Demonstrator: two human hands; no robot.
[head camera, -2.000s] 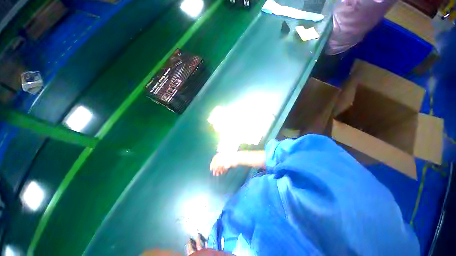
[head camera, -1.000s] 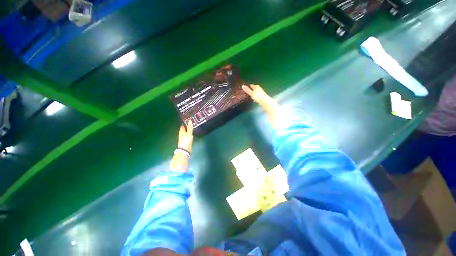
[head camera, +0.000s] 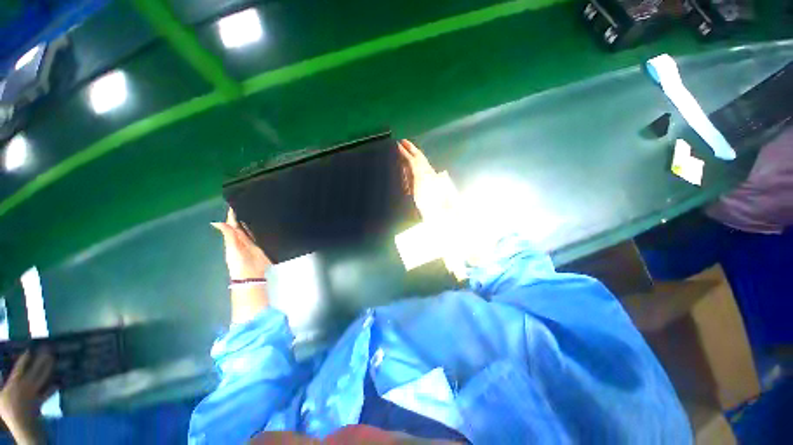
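Observation:
A black retail box (head camera: 317, 198) is held between my two hands at the bench's far edge, its plain dark face towards me. My left hand (head camera: 243, 254), with a band on the wrist, grips the box's left end. My right hand (head camera: 422, 180) grips its right end. Pale label sheets (head camera: 421, 246) lie on the bench by my right forearm, partly washed out by glare. The box's printed faces are hardly visible.
A neighbour's hand (head camera: 26, 388) rests on a dark box (head camera: 87, 355) at left. More black boxes (head camera: 639, 17) stand on the green lane at top right. A pale blue strip (head camera: 693, 111) lies on the right bench. An open carton (head camera: 700, 339) is below right.
Both my hands have brought the box off the green lane towards me and turned it, so its printed face no longer shows. The view has shifted, bringing a neighbour's hand in at left.

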